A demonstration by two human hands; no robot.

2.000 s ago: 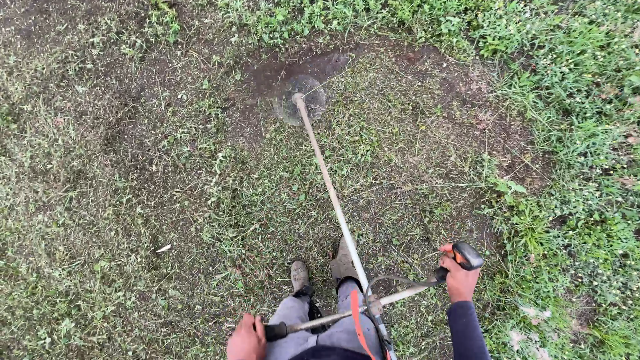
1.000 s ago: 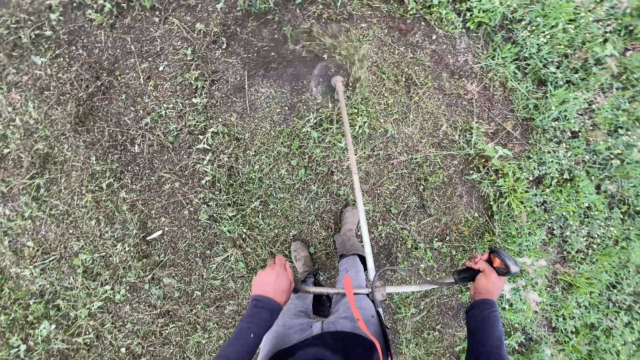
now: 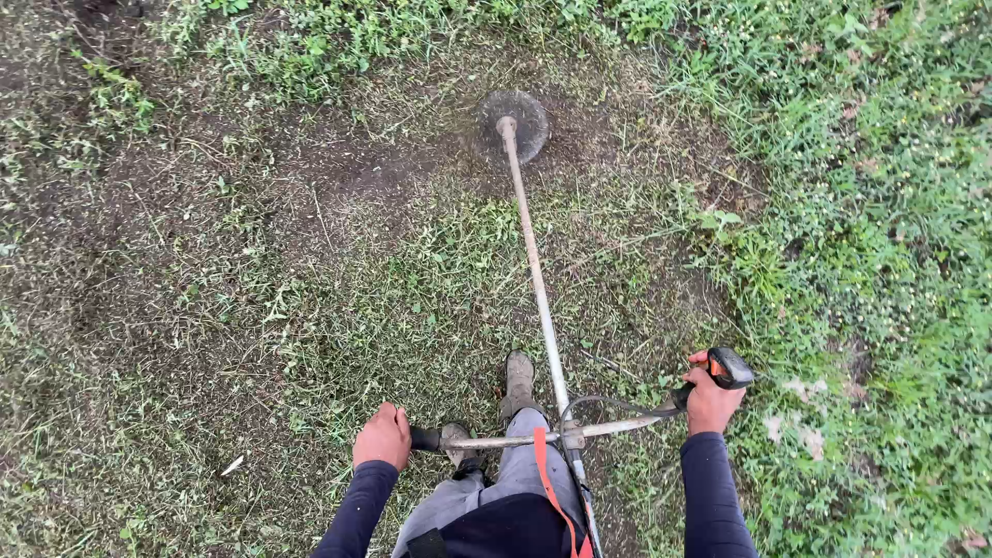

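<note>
A brush cutter's long metal shaft (image 3: pixel 536 271) runs from beside my right leg up to a round, blurred cutting head (image 3: pixel 513 128) over bare soil. Across the shaft is a metal handlebar (image 3: pixel 496 442). My left hand (image 3: pixel 383 437) is closed around the black grip at the bar's left end. On the right, my right hand (image 3: pixel 711 403) holds the black and orange throttle handle (image 3: pixel 727 369). A black cable (image 3: pixel 612 400) loops from that handle to the shaft. An orange strap (image 3: pixel 546 484) hangs over my lower body.
Cut grass and dark soil surround my boots (image 3: pixel 520 377). Taller green weeds (image 3: pixel 876 256) grow along the right side, and more green growth (image 3: pixel 325 39) lines the top. A small pale scrap (image 3: pixel 232 465) lies at the lower left.
The cutting head has swung right, then stands left of its one-second-ago direction relative to my body. The spray of clippings seen beside it one second ago is gone. Both hands keep their hold.
</note>
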